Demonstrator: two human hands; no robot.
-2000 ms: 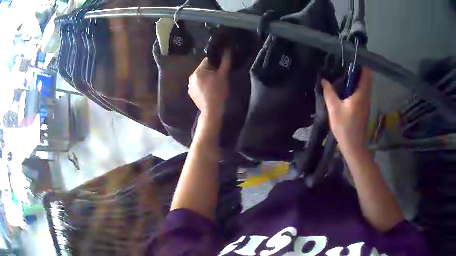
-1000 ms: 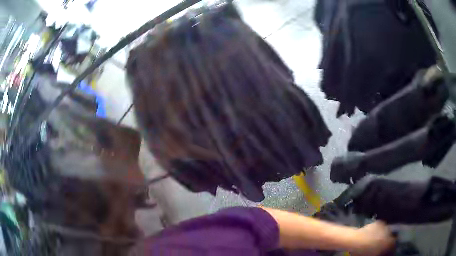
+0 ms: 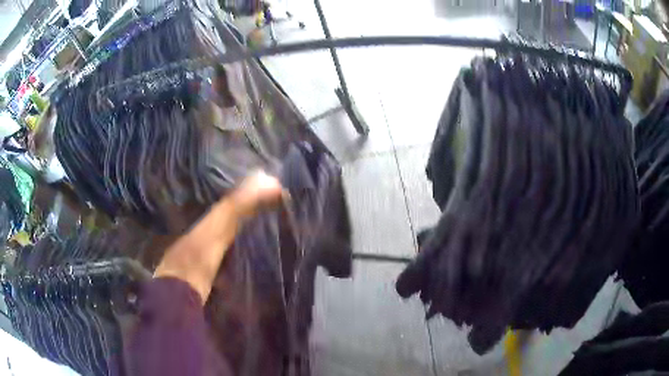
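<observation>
My left hand (image 3: 260,187) is blurred, at the end of a bare forearm reaching up from the lower left. It lies against a dark garment (image 3: 323,213) that hangs left of the middle; whether the fingers grip it cannot be told. Many more dark garments (image 3: 132,154) hang close together on the left part of the curved rail (image 3: 330,44). A second dense row of dark garments (image 3: 535,191) hangs on the right part. My right hand is not in view.
Another rack of dark garments (image 3: 59,316) stands at the lower left. Grey floor (image 3: 374,308) shows between the two rows, with a low crossbar (image 3: 381,257) and a yellow line (image 3: 512,352). A dark upright with a foot (image 3: 348,110) stands beyond the rail. More dark garments are at the right edge.
The view has swung from close garments with both hands on them to a wider view of the racks. One forearm now reaches up from the lower left; the other hand has left the view.
</observation>
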